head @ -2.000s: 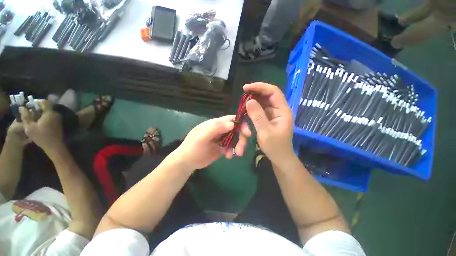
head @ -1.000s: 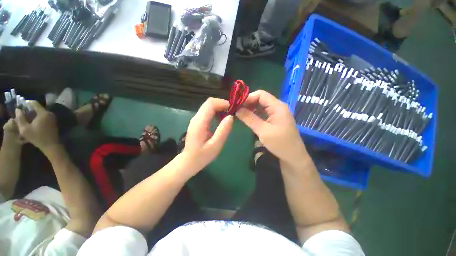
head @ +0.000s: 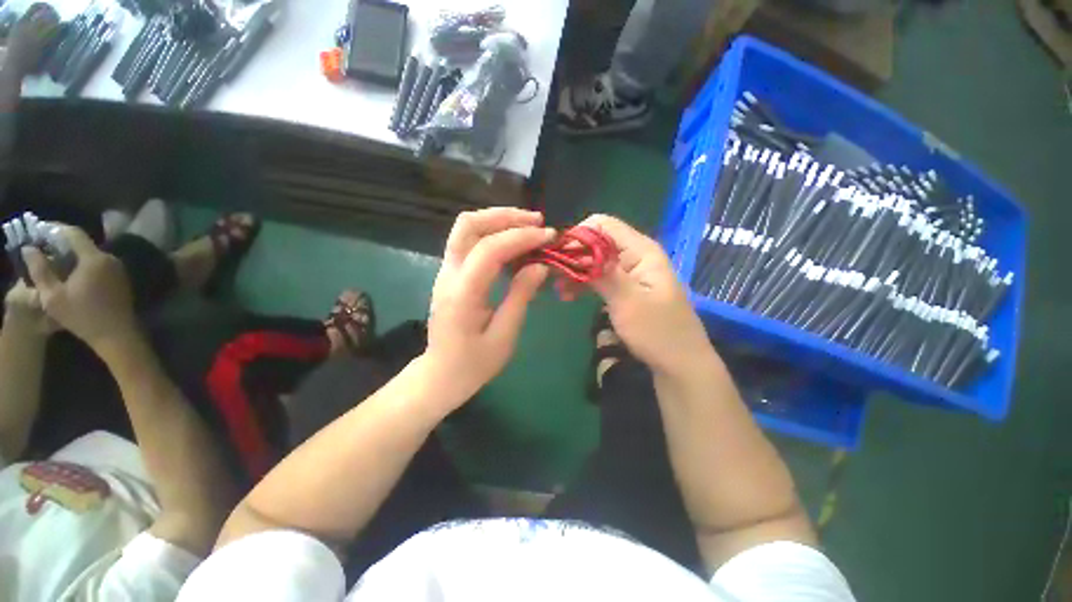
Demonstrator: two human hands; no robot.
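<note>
A looped bundle of red lead wire [head: 578,255] is held in the air between my two bare hands, in front of the table corner. It lies roughly sideways, with its open loops toward the right. My left hand [head: 484,282] grips the left end between thumb and fingers, which hide that end. My right hand [head: 638,288] holds the looped right end with thumb and fingertips. Whether a tie is around the bundle cannot be seen.
The white table [head: 288,94] holds short black tubes [head: 417,97], clear-bagged parts [head: 484,100], a dark device [head: 376,41] and an orange part [head: 333,65]. A blue crate [head: 849,335] of black rods stands right. A neighbouring person's hands [head: 71,282] hold white-ended pieces at left.
The red bundle has turned from upright to roughly sideways, its loops now toward my right hand. Both hands have shifted their grip. Another hand has appeared at the table's far left.
</note>
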